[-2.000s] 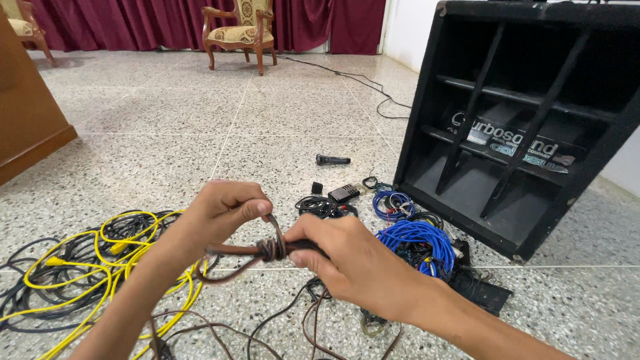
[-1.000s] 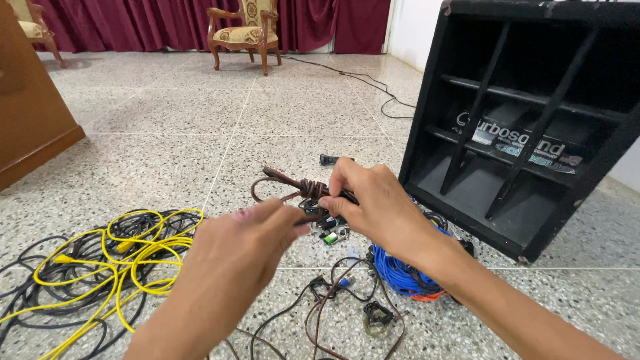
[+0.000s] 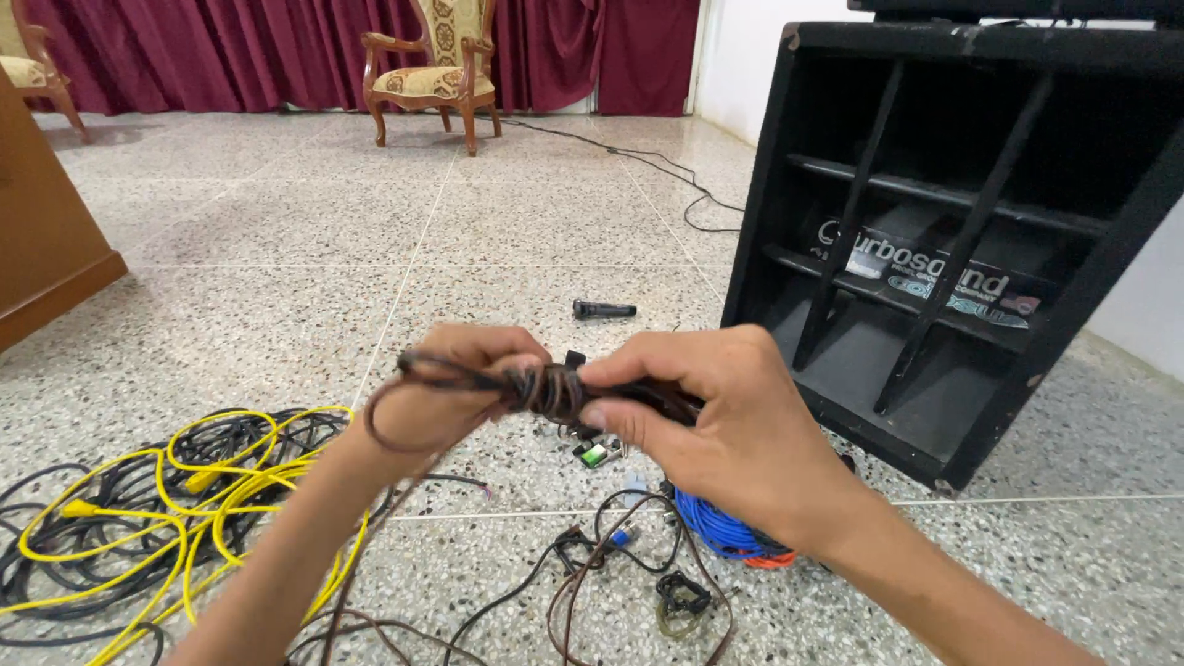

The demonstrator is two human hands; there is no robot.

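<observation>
A brown cable bundle (image 3: 546,392) is held up between my two hands, with several turns wrapped round its middle. My left hand (image 3: 462,370) grips the bundle from behind at those turns, its fingers partly hidden by the cable. Thumb and fingers of my right hand (image 3: 684,407) pinch the bundle just right of the turns; part of the cable is hidden inside that hand. A loop and a cable end stick out on the left. From the bundle a brown strand hangs down to more brown cable (image 3: 573,592) lying loose on the floor.
Yellow cable (image 3: 176,504) lies tangled with black cable at left. Blue coiled cable (image 3: 717,527) lies below my right hand. A black microphone (image 3: 605,310) is on the floor ahead. A large Turbosound speaker cabinet (image 3: 980,199) stands at right, a wooden chair (image 3: 433,81) at the back.
My left hand has moved from the near side of the bundle to behind its wrapped middle. Both hands still hold the bundle.
</observation>
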